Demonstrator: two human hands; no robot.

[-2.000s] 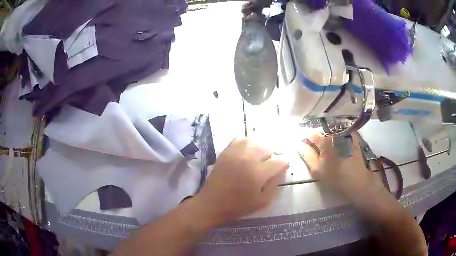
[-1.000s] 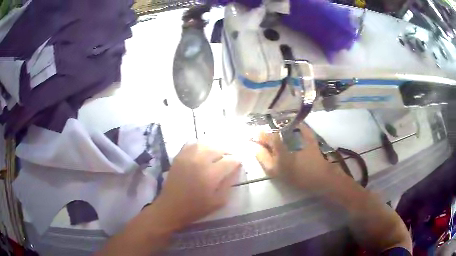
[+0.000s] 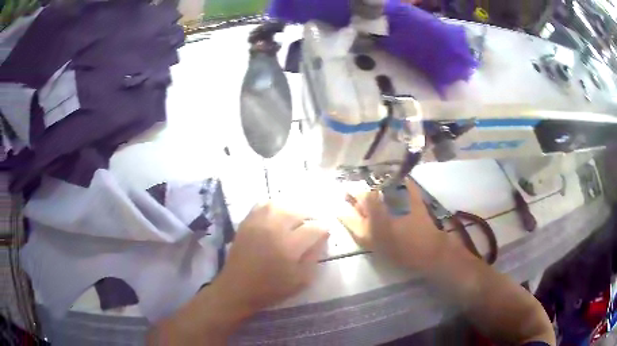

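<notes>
The white machine head [image 3: 352,108] with a blue stripe stands above my hands. My left hand [image 3: 274,246] lies on the machine bed left of the needle area, fingers pointing at the glare. My right hand [image 3: 389,226] is under the head beside the presser foot area, thumb and forefinger near the bright spot. Strong glare hides the fingertips and any small part between them, so I cannot tell whether either hand holds something. A small grey metal plate [image 3: 396,201] shows over the back of my right hand.
Dark purple pieces [image 3: 115,74] and a pale lilac-grey piece [image 3: 108,236] lie at the left. A grey oval lamp head [image 3: 266,108] stands left of the machine. Scissors with brown handles [image 3: 482,236] lie right of my right hand. A purple fluffy thing [image 3: 433,47] lies on top.
The view has swung to the right since two seconds ago, so everything sits further left in the picture. Both hands stay near the needle area with little visible change.
</notes>
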